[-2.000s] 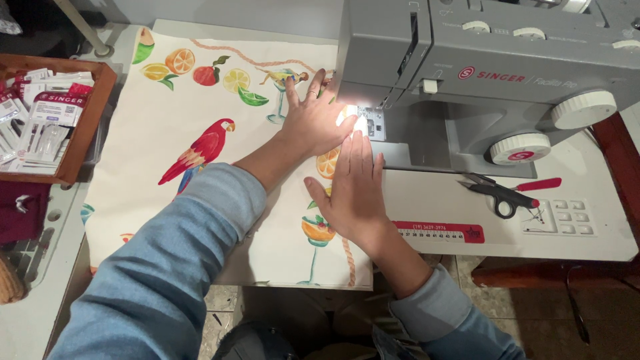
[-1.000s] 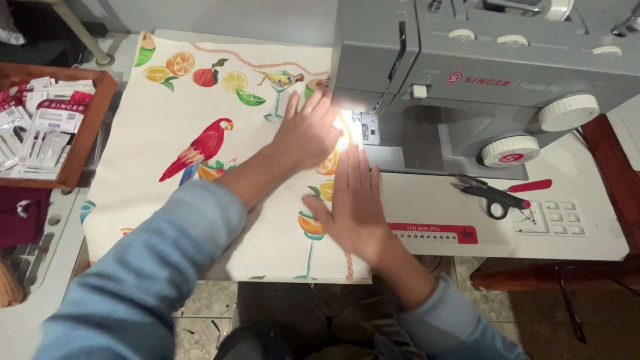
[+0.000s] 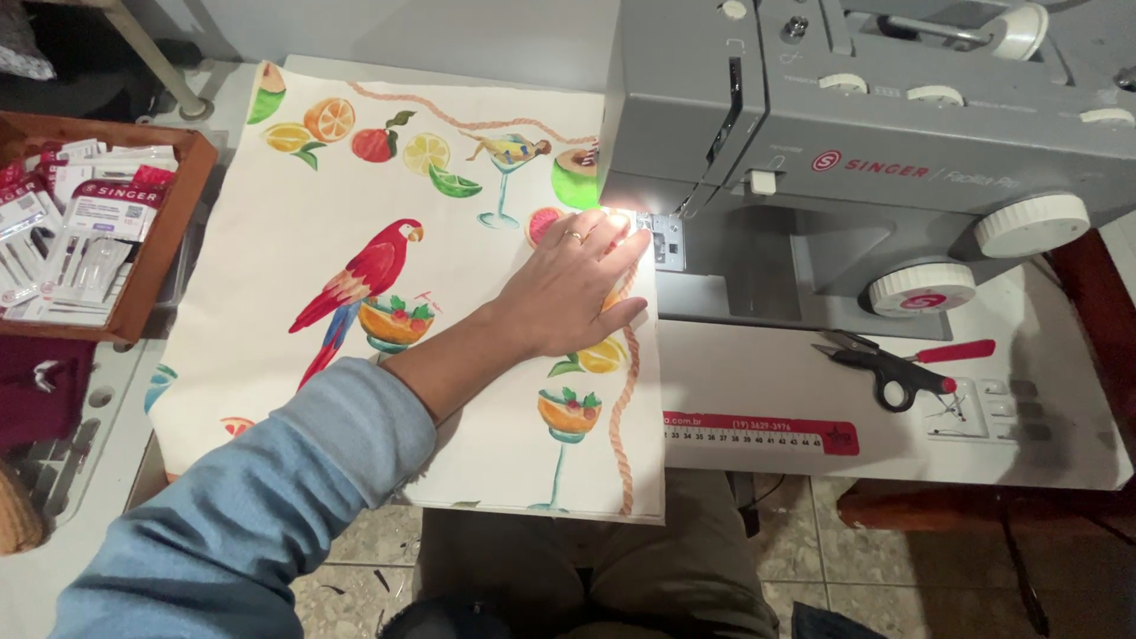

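A cream fabric (image 3: 479, 328) printed with a parrot, fruit, drinks and a rope border lies flat at the left of a grey Singer sewing machine (image 3: 852, 169). My left hand (image 3: 577, 284) rests on it palm down, fingers spread, fingertips beside the lit needle plate (image 3: 670, 244). The fabric's right edge runs along that plate, and the needle area is partly hidden by the machine head and glare. My right hand is out of view.
Black-handled thread snips (image 3: 887, 373), a red-handled tool (image 3: 958, 351) and a small tray of pins (image 3: 963, 413) sit below the machine. A red ruler strip (image 3: 763, 433) lies near the front edge. At left stands a wooden box (image 3: 133, 293) of needle packets.
My right hand has left the fabric beside the needle area and gone out of view. My left hand remains on the fabric, now lower and nearer its right edge.
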